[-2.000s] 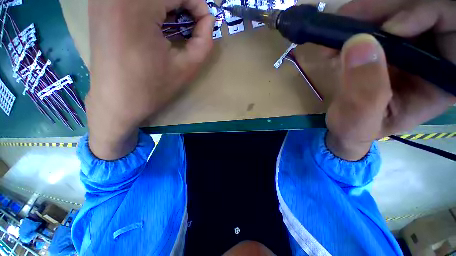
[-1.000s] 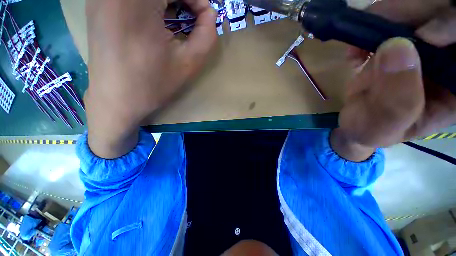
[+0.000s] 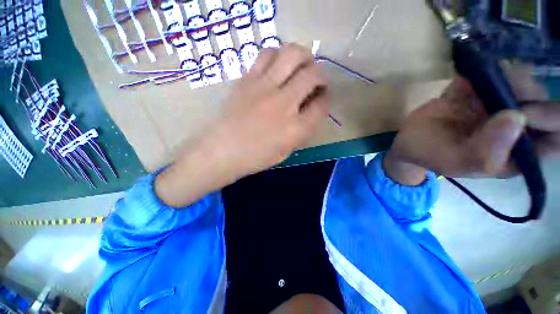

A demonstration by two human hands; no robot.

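White LED boards (image 3: pixel 230 62) with dark-ringed spots lie in a grid on brown cardboard, crossed by dark red wires. Narrow white strips (image 3: pixel 128 29) bridged by wires lie left of them. My left hand (image 3: pixel 276 113) is over the cardboard at the grid's lower right, blurred, fingers curled. A dark lead wire (image 3: pixel 347 69) runs right from beside its fingertips, and a short wire end (image 3: pixel 334 120) shows below them. Whether it grips either is hidden. My right hand (image 3: pixel 473 126) holds the black soldering iron (image 3: pixel 488 83), its metal end pointing up and left, away from the boards.
Wired strip pieces (image 3: pixel 61 129) and a white slatted panel (image 3: pixel 15 147) lie on the green surface at left, with stacked boards (image 3: pixel 21 27) above. A thin pale strip (image 3: pixel 365 23) lies right of the grid. A dark box (image 3: pixel 534 37) stands far right. The iron's black cord (image 3: pixel 491 210) loops below.
The view has shifted, showing more of the board grid. My left hand has moved right and down off the boards. The iron has swung steeper and away from the boards, into the dark box's area.
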